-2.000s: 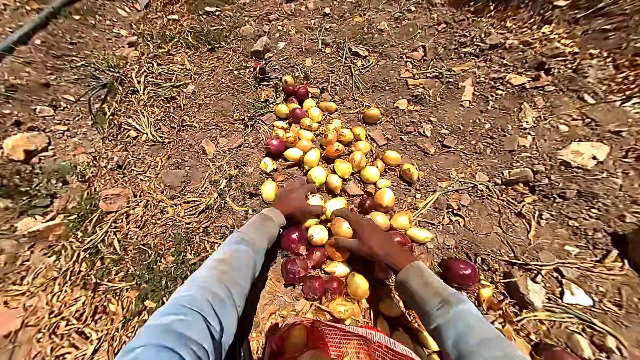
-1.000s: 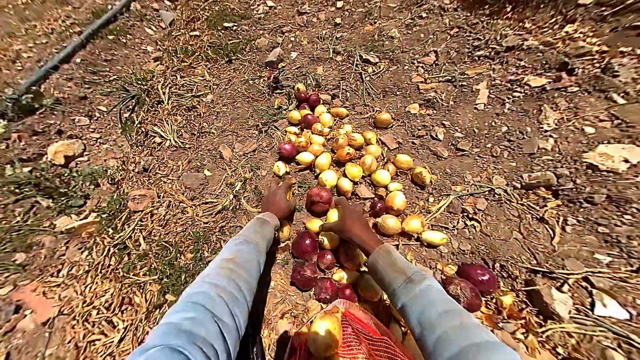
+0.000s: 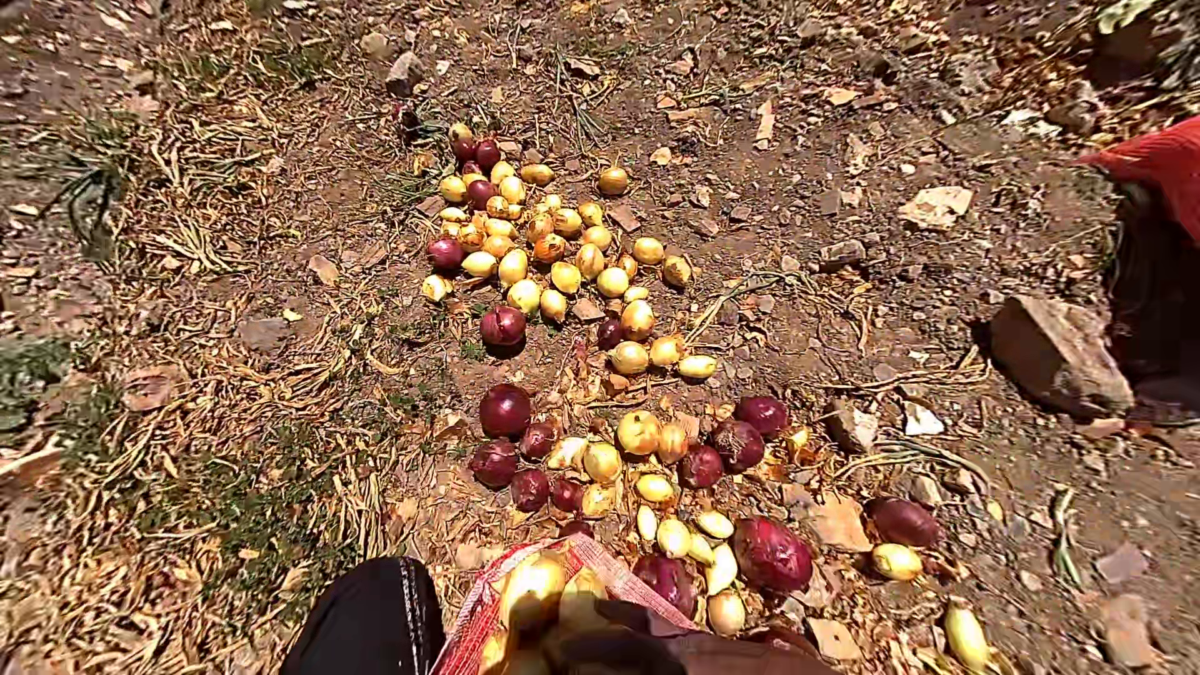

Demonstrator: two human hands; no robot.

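Note:
At the bottom edge, a red mesh sack [image 3: 623,583] stands with its mouth spread and yellow onions [image 3: 534,589] inside. My right hand [image 3: 623,642], in deep shade, reaches in from the lower right over the sack's mouth, against the yellow onions there; whether its fingers grip one is hidden. My left hand is out of the frame. Just beyond the sack lie red onions [image 3: 504,411] mixed with yellow onions [image 3: 639,432]. Farther up the ground is a larger spread of mostly yellow onions [image 3: 513,267], a few red ones among them.
My dark-clad knee [image 3: 370,619] is left of the sack. A large rock [image 3: 1059,356] lies at the right, near red cloth [image 3: 1158,173] at the frame's edge. Stones [image 3: 937,206], dry leaves and stalks cover the soil.
Both hands have left the onions on the ground; the right one is now at the sack, the left is out of view. The knee and the red cloth have come into view.

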